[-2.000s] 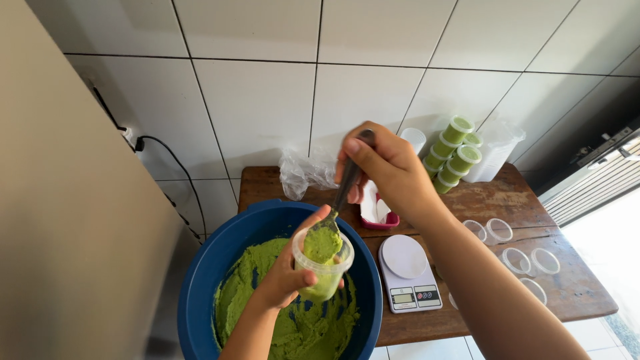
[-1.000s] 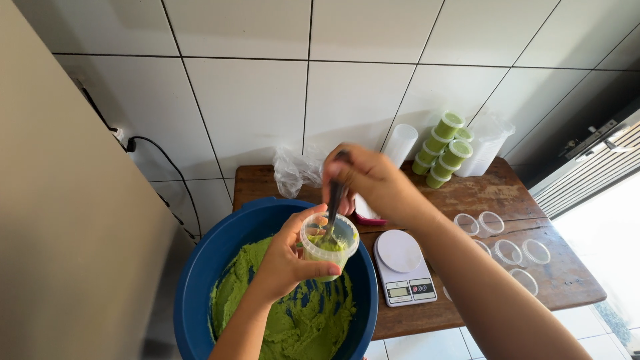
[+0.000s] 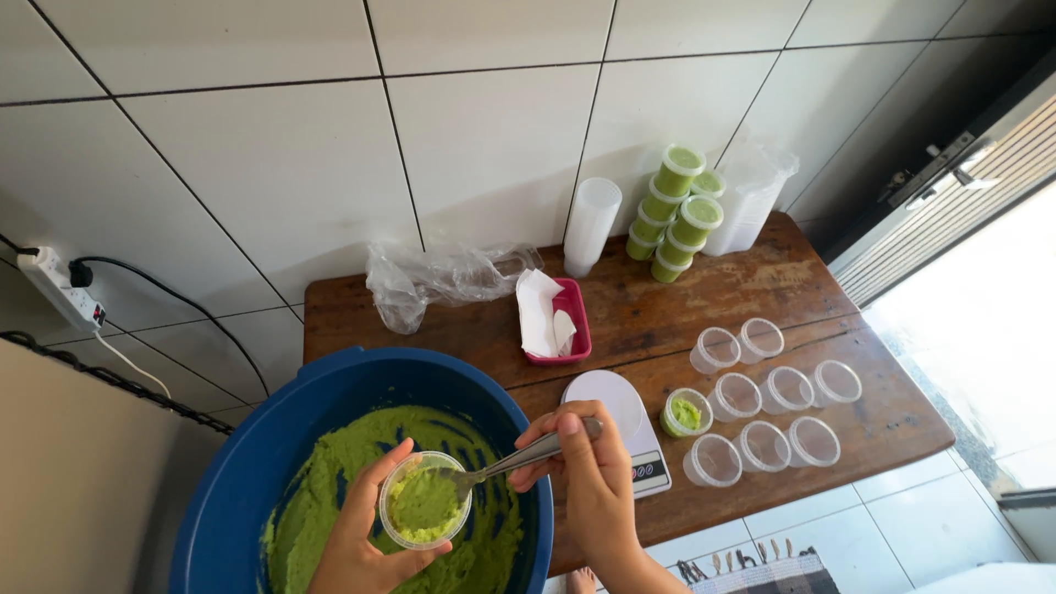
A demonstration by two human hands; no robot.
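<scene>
My left hand (image 3: 371, 528) holds a clear round plastic tub (image 3: 426, 501) filled with green paste, its open mouth facing up, above a large blue plastic basin (image 3: 202, 495). More green paste (image 3: 330, 487) is smeared over the basin's bottom and side. My right hand (image 3: 582, 470) grips the handle of a metal spoon (image 3: 536, 454), whose head rests in the paste at the tub's right rim. Behind my right hand lies a white digital kitchen scale (image 3: 606, 400), partly covered by it. One tub with some paste (image 3: 686, 412) stands just right of the scale.
Several empty clear tubs (image 3: 788, 389) stand on the wooden table (image 3: 660, 330). Farther back are stacked lidded green tubs (image 3: 681, 210), a stack of clear cups (image 3: 592, 223), a pink tray with paper (image 3: 577, 322) and a plastic bag (image 3: 450, 280). A power strip (image 3: 62, 289) hangs at left.
The view has shifted, showing more of the table at right. My right hand has moved from above the tub to its right side, and the spoon now lies at a lower slant.
</scene>
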